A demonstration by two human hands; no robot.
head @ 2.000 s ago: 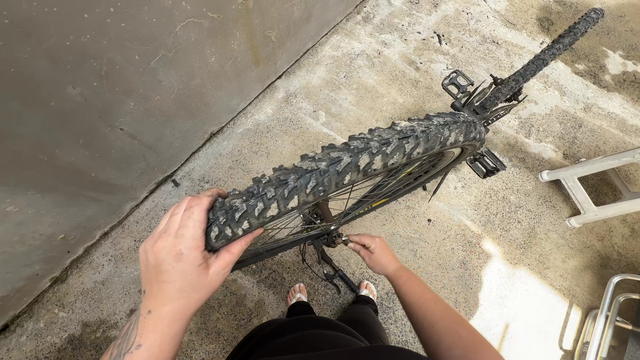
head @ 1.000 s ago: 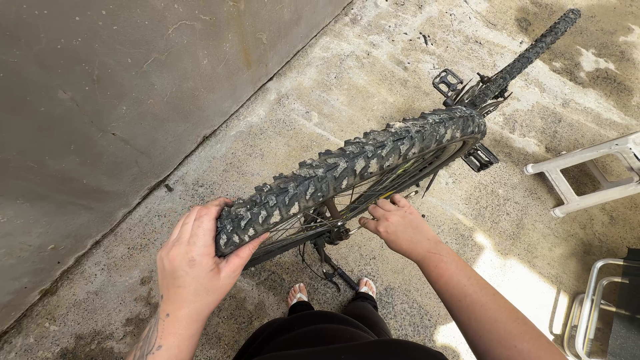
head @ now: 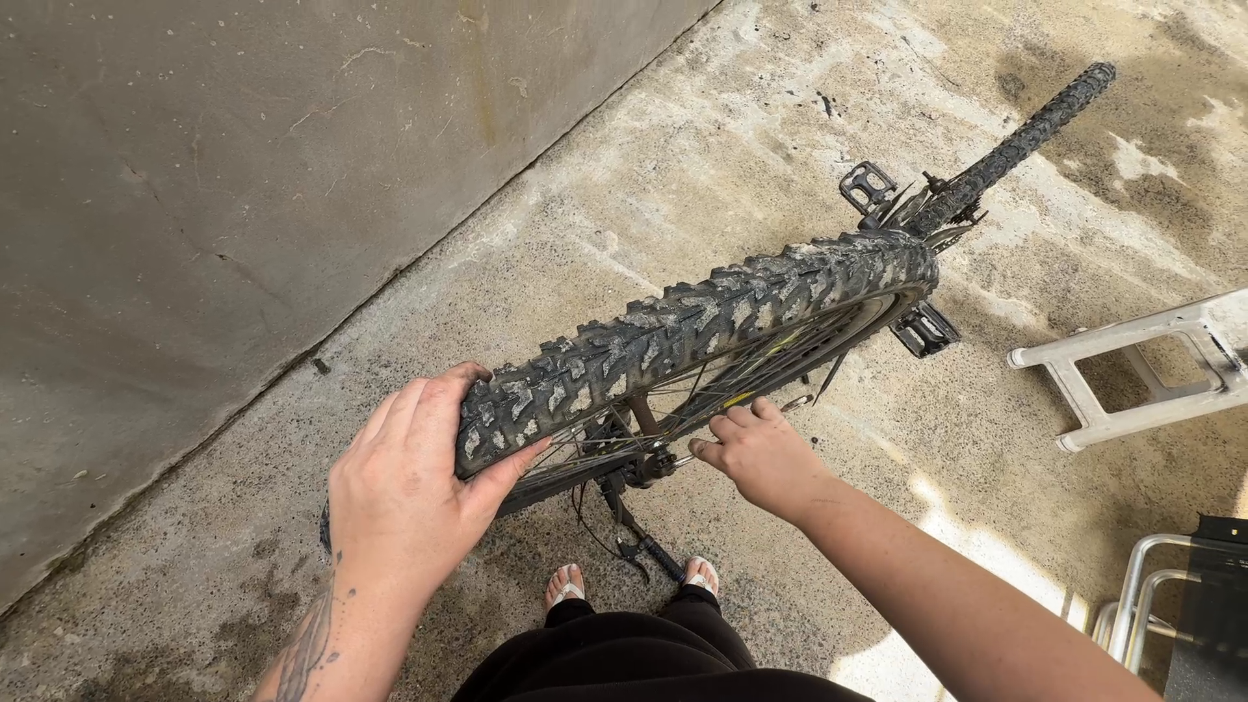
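A bicycle with knobbly, mud-marked tyres stands on the concrete, its handlebar grip (head: 663, 559) low by my feet. My left hand (head: 419, 468) clasps the near end of the front tyre (head: 702, 312), fingers over the tread and thumb on the sidewall. To the right of the wheel hub (head: 656, 460), my right hand (head: 765, 456) has its fingers bent near the axle's end, where a thin metal part shows by the fingertips; whether they grip it, I cannot tell. The rear tyre (head: 1024, 136) points away at the upper right, beyond the two pedals (head: 923, 330).
A concrete wall (head: 244, 175) rises along the left. At the right lies a pale metal step frame (head: 1121, 419), with a tubular metal chair frame (head: 1136, 585) below it. My feet in white sandals (head: 700, 577) are just under the bicycle.
My right hand was low at the hub's axle end, then rose beside the spokes; now its fingertips are back near the axle. My left hand has stayed on the tyre.
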